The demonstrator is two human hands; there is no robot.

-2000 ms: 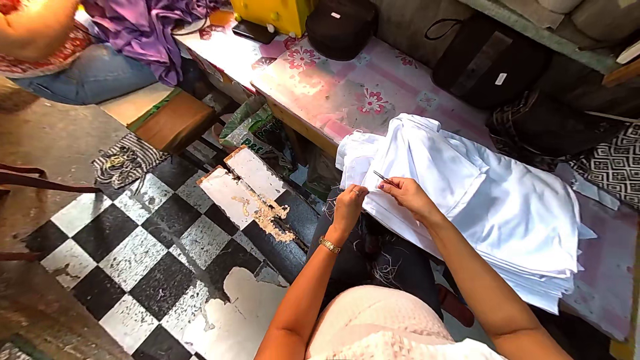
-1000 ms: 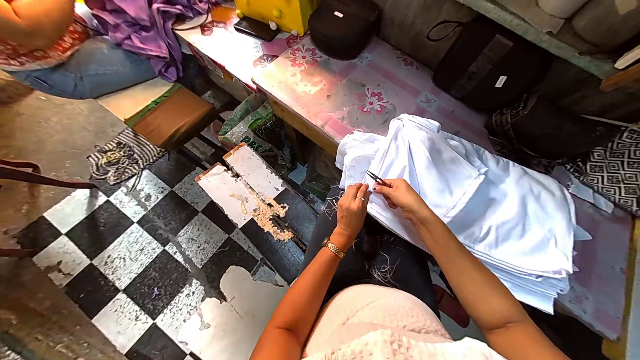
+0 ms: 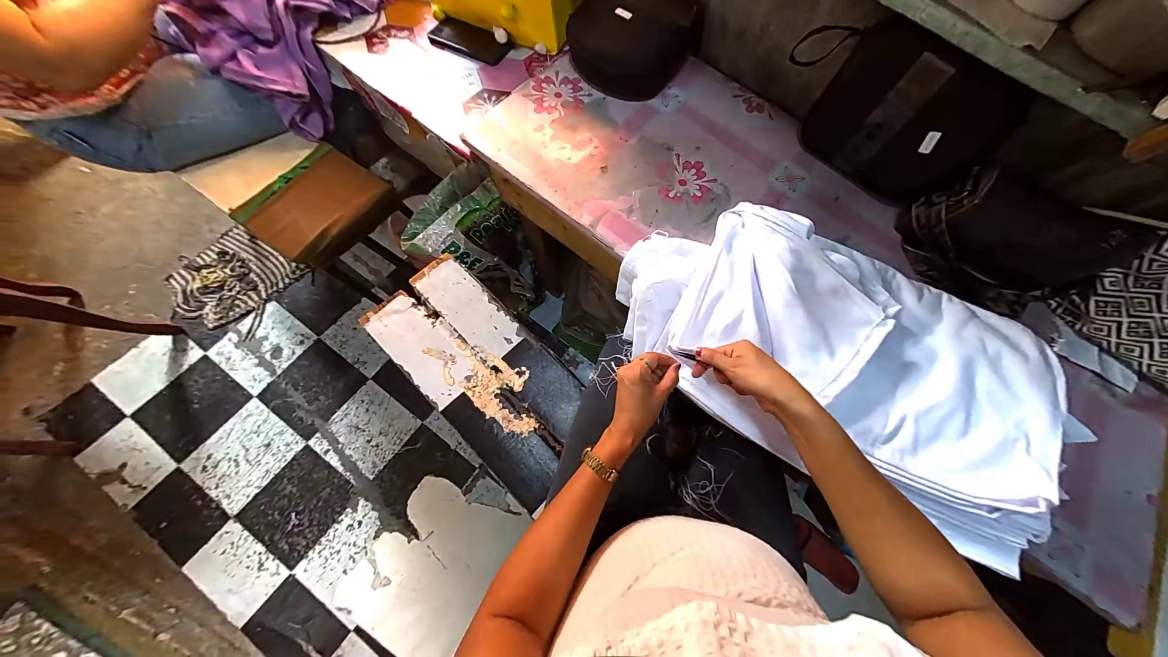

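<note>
A thick stack of white fabric pieces lies on the table in front of me, its near edge over my lap. At its left near corner my left hand pinches something small, perhaps a thread or the cloth edge; my fingers hide it. Close to its fingertips, my right hand holds a small dark metal tool, probably thread snips, pointing left. Loose white threads lie on my dark trousers, and more hang by the cloth's left corner.
The table has a pink floral cover. Black cases and a patterned bag stand behind the stack. A worn wooden bench is at left. Another person in jeans sits at upper left with purple cloth. A phone lies near a yellow box.
The tool's tip, raised above my left fingers one second ago, is now lower and close beside them. Both hands remain at the left near corner of the stack.
</note>
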